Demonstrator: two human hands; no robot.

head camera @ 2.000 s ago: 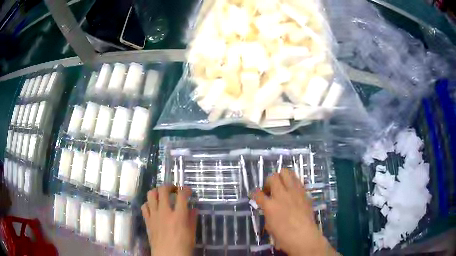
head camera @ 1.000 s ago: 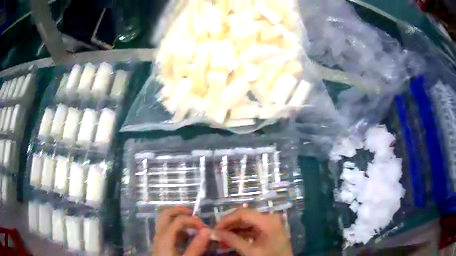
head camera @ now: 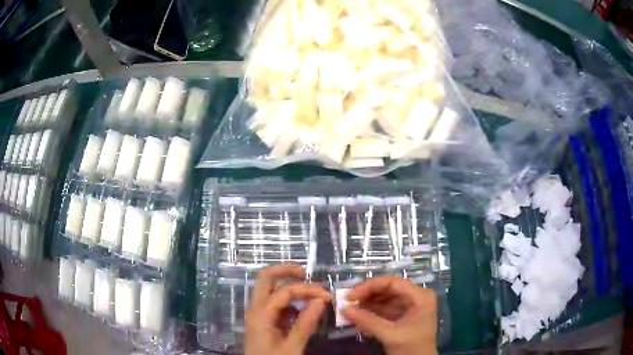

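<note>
My left hand (head camera: 288, 312) is at the lower middle over the near clear tray (head camera: 212, 277), thumb and fingers pinched. A pale end of what looks like a slim stem (head camera: 300, 304) shows among its fingers; the rest is hidden. My right hand (head camera: 394, 313), just beside it, pinches a small flat white piece (head camera: 341, 306) between thumb and finger. The fingertips of both hands nearly meet at this piece. In the tray, slim stems (head camera: 368, 232) lie roughly upright in the picture, some tilted, below whitish end pieces.
A large clear bag of cream blocks (head camera: 347, 83) lies behind the tray. Trays of white cylinders (head camera: 121, 159) are at left. Loose white pieces (head camera: 552, 263) lie at right, beside blue trays (head camera: 586, 208). A crumpled clear bag (head camera: 507, 62) is behind. A red stool (head camera: 28, 329) shows lower left.
From reaching apart over the tray, my hands have come together at its near side. The small white piece now shows clearly in my right fingers. The view has shifted sideways and back.
</note>
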